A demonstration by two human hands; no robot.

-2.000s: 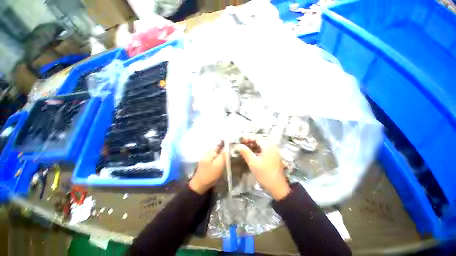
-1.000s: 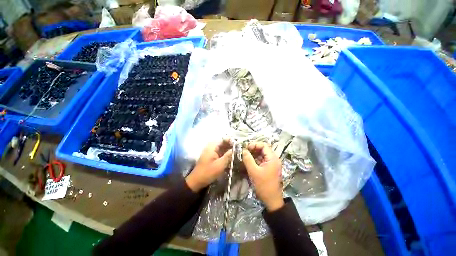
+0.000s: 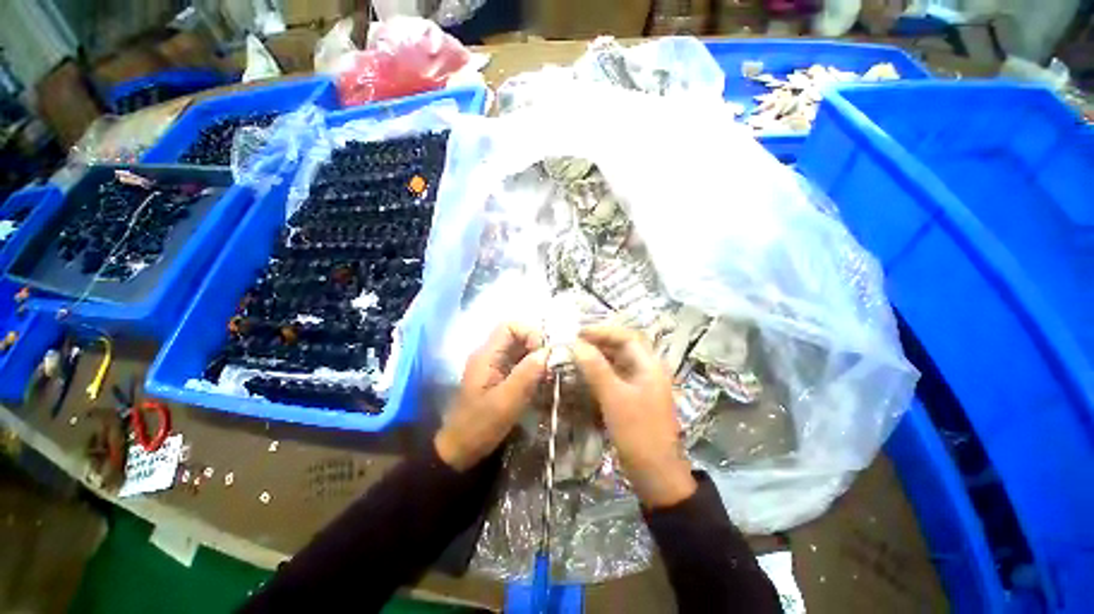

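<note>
My left hand (image 3: 494, 390) and my right hand (image 3: 630, 402) meet at the top of a thin metal rod (image 3: 552, 462). The fingers of both hands pinch a small pale fabric piece (image 3: 561, 350) at the rod's far end, largely hidden by the fingertips. The rod points from a blue holder (image 3: 542, 588) at the near table edge toward my hands. A pile of striped beige-grey fabric pieces (image 3: 618, 282) lies just beyond and right of my hands, on a crinkled clear plastic bag (image 3: 816, 324).
Blue crate (image 3: 390, 414) with rows of black small parts at left; another crate (image 3: 180, 300) farther left. Red-handled tool (image 3: 150, 426), yellow-handled tool (image 3: 100, 368) and paper label (image 3: 154, 468) at near left. Large blue crate (image 3: 948, 192) at right. Pale pieces (image 3: 804, 98) in the far crate.
The camera view has steadied and shifted slightly since the earlier frames. Both hands stay together at the rod's far end, with the fingertips now closer together over the fabric piece.
</note>
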